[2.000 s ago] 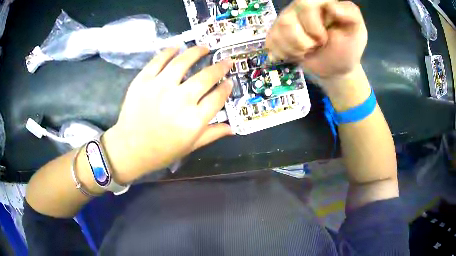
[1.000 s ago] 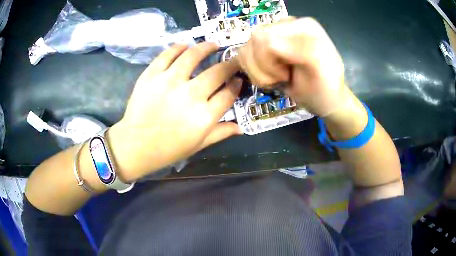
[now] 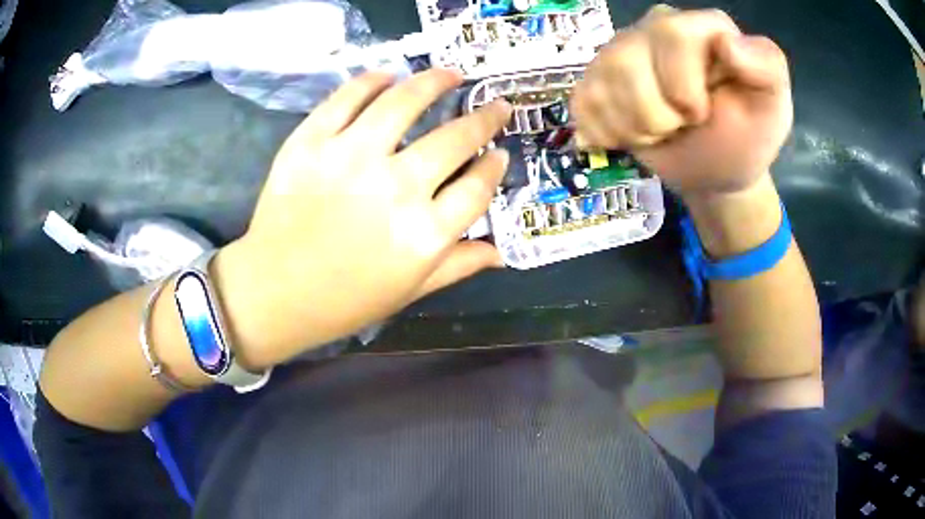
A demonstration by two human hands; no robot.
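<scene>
An open white power strip housing [image 3: 583, 243] lies in front of me, with a green circuit board [image 3: 612, 177], blue parts, wires and brass-coloured contact strips inside. My left hand [image 3: 370, 198] lies spread over its left side, fingertips on the left edge and thumb at the lower left corner, holding it. My right hand [image 3: 685, 96] is a closed fist over the upper right corner, covering part of the housing. Whether the fist holds something is hidden.
A second open housing [image 3: 527, 51] touches the back of the first. Its cord leads left to a clear plastic bag [image 3: 294, 51]. A white plug [image 3: 65, 232] and another bagged cord [image 3: 162, 250] lie left on the dark bench [image 3: 568, 322].
Both housings have shifted right in view. My right hand has moved from over the middle of the near housing to its upper right, uncovering the board. My left hand stays on the housing.
</scene>
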